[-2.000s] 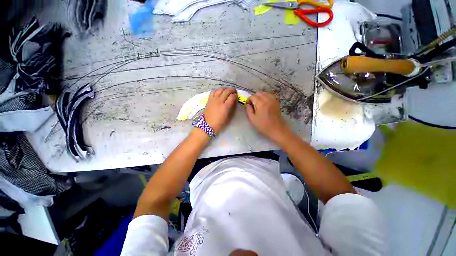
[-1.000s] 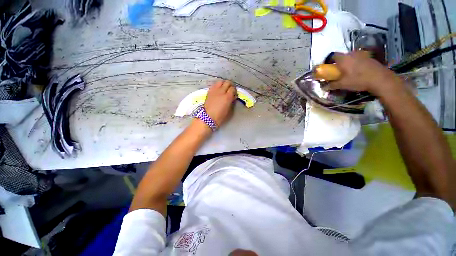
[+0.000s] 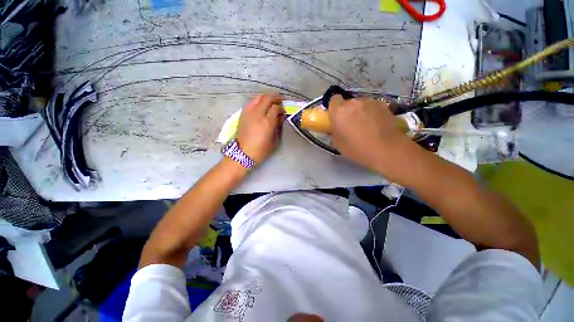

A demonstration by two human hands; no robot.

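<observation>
My right hand (image 3: 360, 129) is shut on the wooden handle of the steam iron (image 3: 316, 119). The iron's tip points left and its plate lies over the right part of the curved pieces. The white curved piece (image 3: 227, 129) lies on the table with the yellow template (image 3: 291, 109) on it. My left hand (image 3: 259, 126) presses down on them just left of the iron's tip and hides their middle. Whether its fingers grip an edge cannot be made out. The iron hides the right end.
Finished striped curved pieces (image 3: 73, 135) lie at the left of the table (image 3: 189, 176). Red-handled scissors (image 3: 425, 9) are at the far right, cut off by the frame. The whitish iron rest (image 3: 448, 69) is at right. A yellow hose (image 3: 484, 70) and black hose run right from the iron.
My right hand has left the curved pieces, taken hold of the iron at the rest and brought it left onto their right end. My left hand has stayed on the pieces. The view has shifted slightly.
</observation>
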